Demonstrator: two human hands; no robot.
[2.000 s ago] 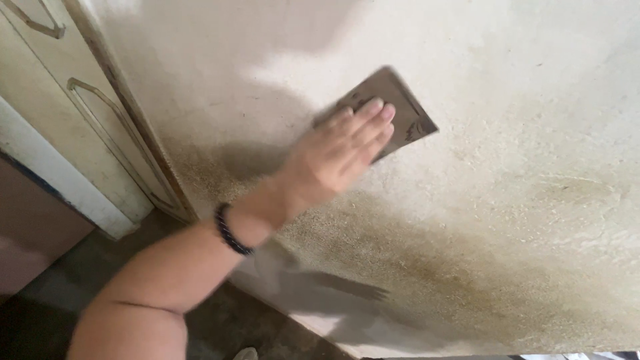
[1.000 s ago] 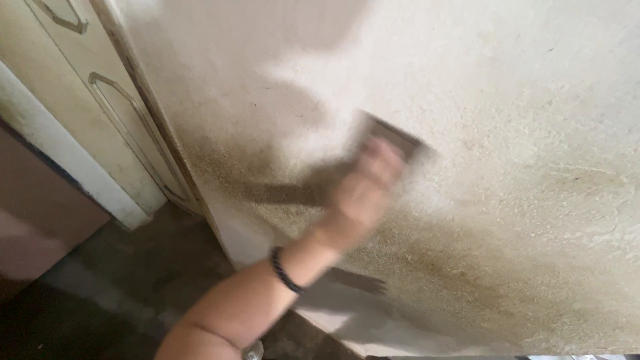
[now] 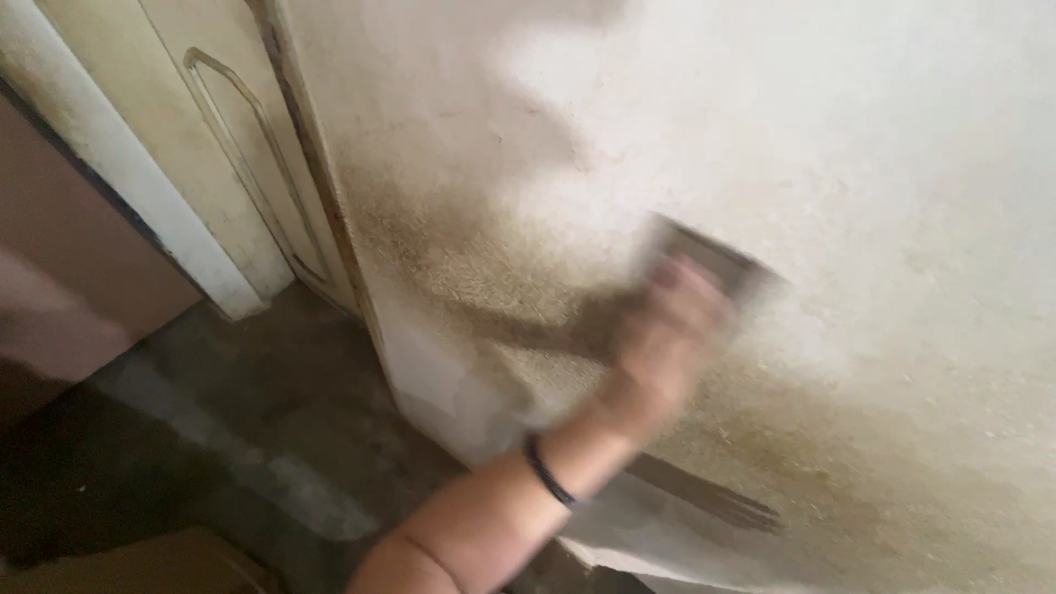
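My left hand (image 3: pixel 681 330), blurred by motion, reaches up from the bottom edge with a dark beaded bracelet (image 3: pixel 549 470) at its wrist. Its fingers press a grey-brown sheet of sandpaper (image 3: pixel 726 264) against a pale painted wall (image 3: pixel 866 181). The sheet is blurred too, and its far corner points up and right. Around the hand, the wall's surface is rough and stained yellow-brown. Shadows of the hand and arm fall on the wall to the left and below. My right hand is not in view.
A cream panelled door (image 3: pixel 235 140) with raised moulding stands at the left, beside a white frame (image 3: pixel 157 198) and a pinkish surface (image 3: pixel 66 272). Below is a dark floor (image 3: pixel 247 412) with pale streaks. A brown flat-topped object (image 3: pixel 157 565) lies at the bottom left.
My left hand, still holding the sandpaper, has moved lower on the wall than two seconds ago. The view has shifted, bringing more floor and the brown object into sight.
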